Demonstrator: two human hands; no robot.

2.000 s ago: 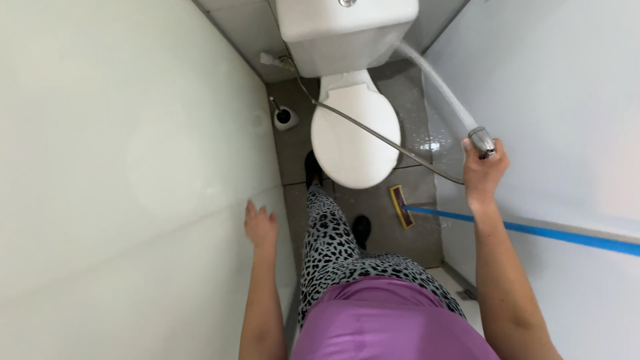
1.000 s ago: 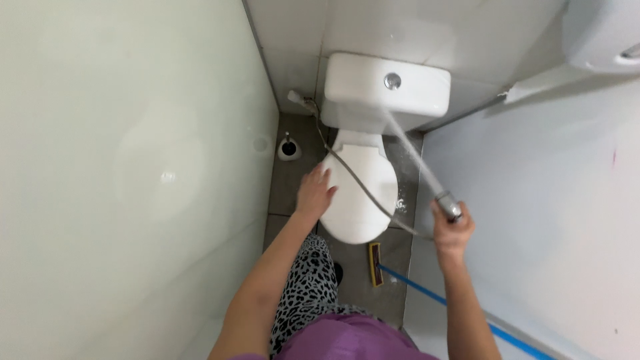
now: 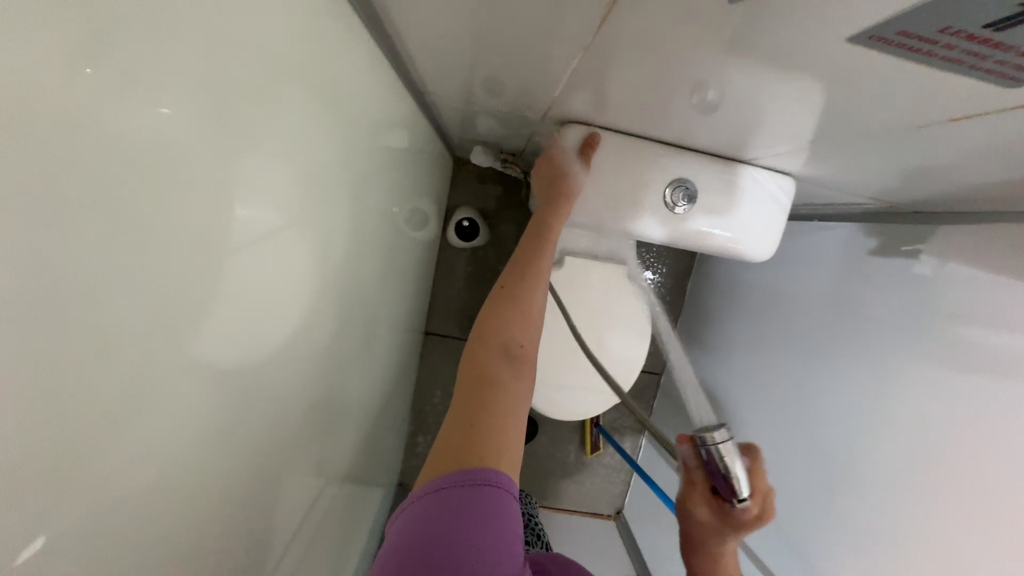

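Note:
My right hand grips a chrome handheld sprayer, and a jet of water leaves it toward the back of the toilet. From the sprayer side a grey flexible hose runs across the closed white toilet lid and passes behind my left forearm. My left hand rests at the left end of the white toilet cistern, thumb on its top, the other fingers blurred or hidden at its edge. A chrome flush button sits on the cistern top.
A white toilet brush holder stands on the grey tiled floor at left. A floor brush with a yellow edge and blue handle is near the bowl. Partition panels flank both sides. A sign with writing hangs on the wall.
My left hand has moved from beside the toilet lid up to the cistern's left end. My right hand still holds the spraying sprayer. The view has moved closer to the cistern.

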